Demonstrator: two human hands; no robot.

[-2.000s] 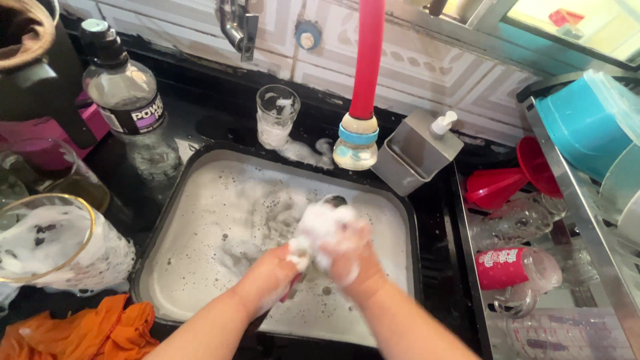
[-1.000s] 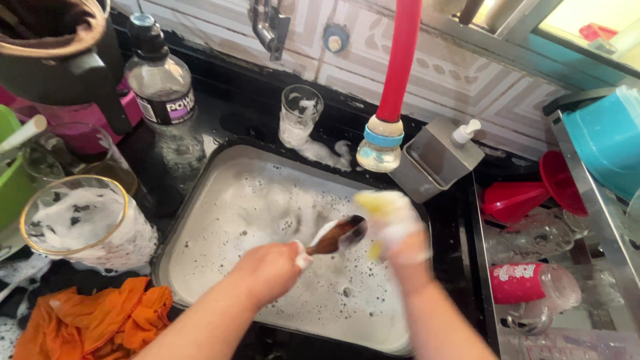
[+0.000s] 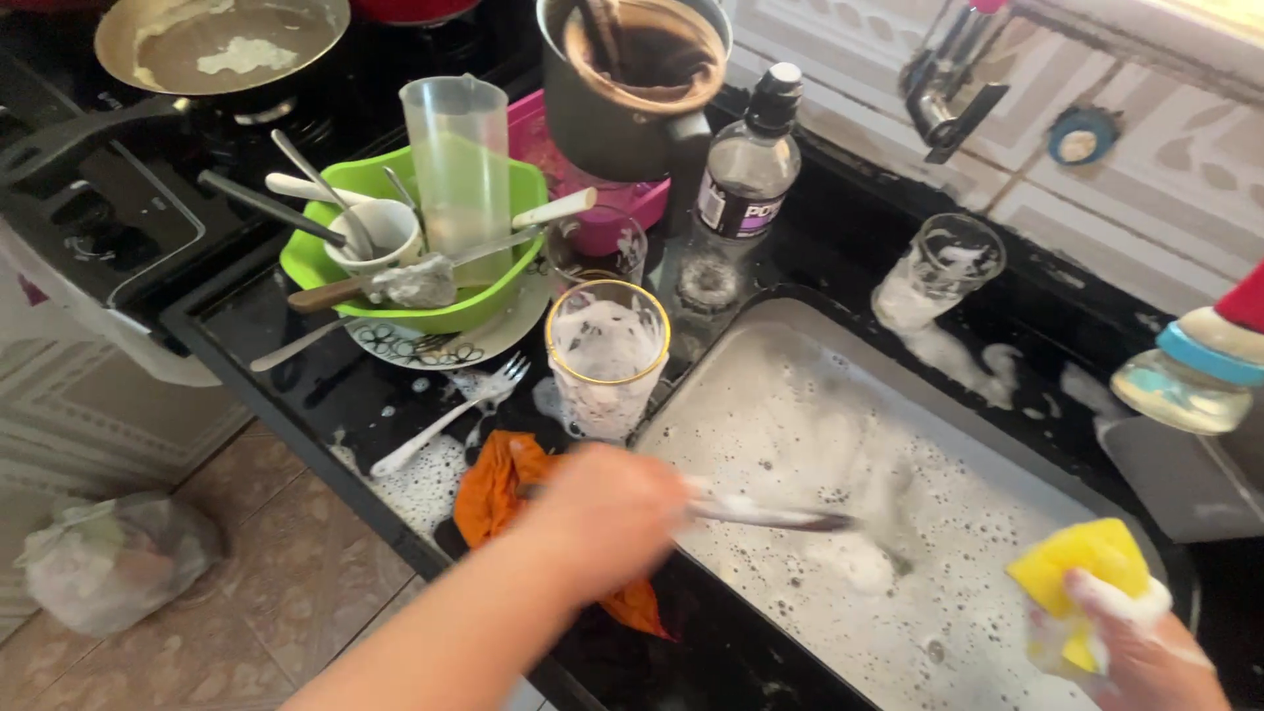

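Note:
My left hand (image 3: 617,509), somewhat blurred, grips a foam-covered utensil (image 3: 770,513), perhaps a spoon, that points right over the sink's near left edge. A yellow sponge (image 3: 1081,568) is held in my right hand (image 3: 1145,632) above the right part of the sink. Soapy water with bubbles fills the sink basin (image 3: 790,316). Below my left hand lies an orange cloth (image 3: 494,484) on the black counter. A gold-rimmed glass with suds (image 3: 607,360) stands just behind the cloth, and a soapy fork (image 3: 449,420) lies to its left.
A green bowl (image 3: 513,286) holds utensils, a cup and a clear plastic measuring cup, on a patterned plate. Behind stand a dark pot (image 3: 632,128) and a plastic bottle (image 3: 750,168). A foamy glass (image 3: 938,272) is behind the sink. The red hose's tap end (image 3: 1195,365) hangs at right.
The view has swung left. My left hand has moved with the utensil from over the middle of the sink to its left edge. The sponge and utensil are now far apart.

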